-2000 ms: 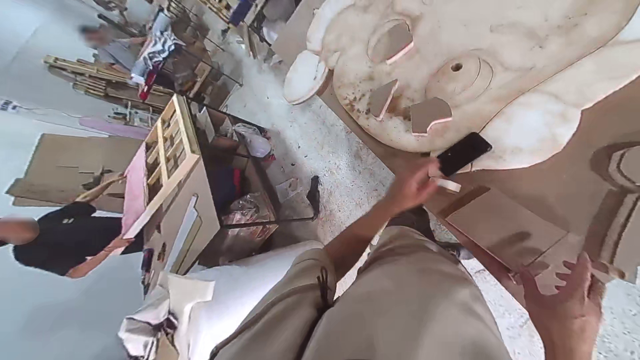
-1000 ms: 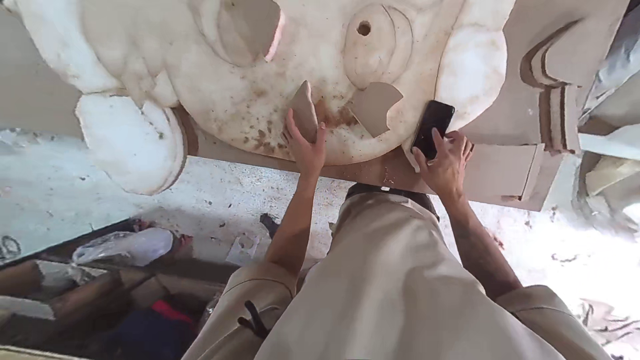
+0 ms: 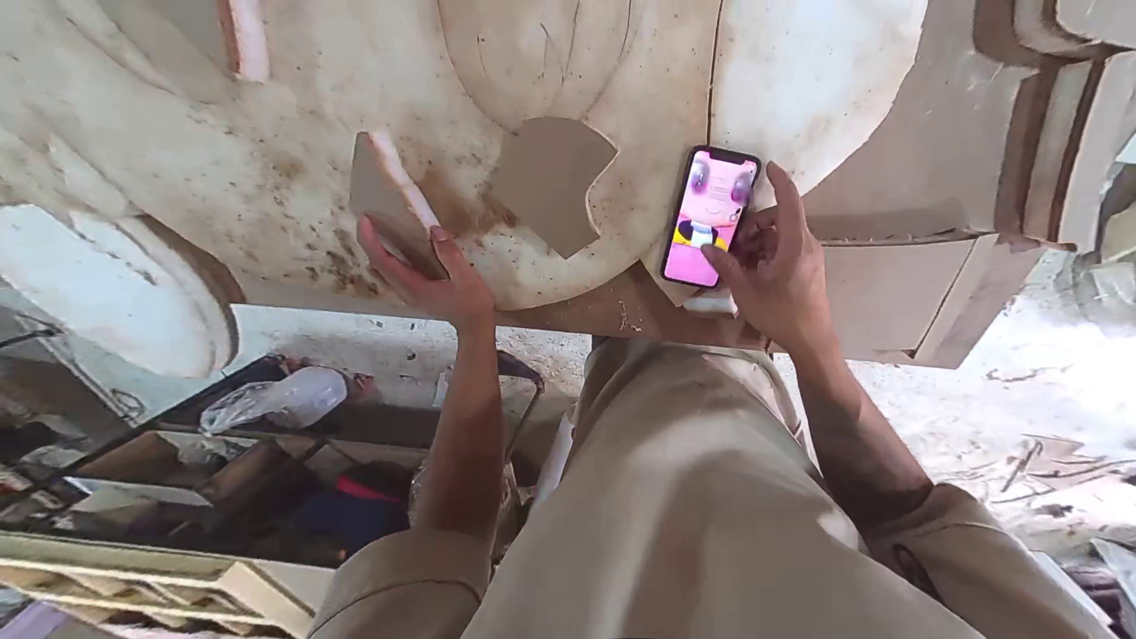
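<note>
My left hand point(image 3: 435, 280) grips the lower end of a cut foam piece point(image 3: 390, 191) with a brown face and a pale edge, between thumb and fingers. A smartphone point(image 3: 710, 217) with a lit screen showing a pink cartoon figure lies on the big pale foam shape point(image 3: 311, 160). My right hand point(image 3: 781, 257) is at the phone's right side, its thumb on the screen and its index finger raised beside the upper edge. Between the hands, a flat brown piece point(image 3: 559, 186) with a notched right edge lies on the foam.
The brown table edge point(image 3: 621, 311) runs close in front of my body. A rounded foam slab point(image 3: 115, 284) juts out at left. Brown sheets point(image 3: 879, 293) lie at right. Below left are a wooden box point(image 3: 142, 461) and a plastic bag point(image 3: 284, 399); scraps point(image 3: 1056, 470) lie on the floor.
The phone's screen, dark one second ago, is now lit. Two seconds ago my left hand was near the phone; it has since gone to the foam piece. The view has turned and come closer.
</note>
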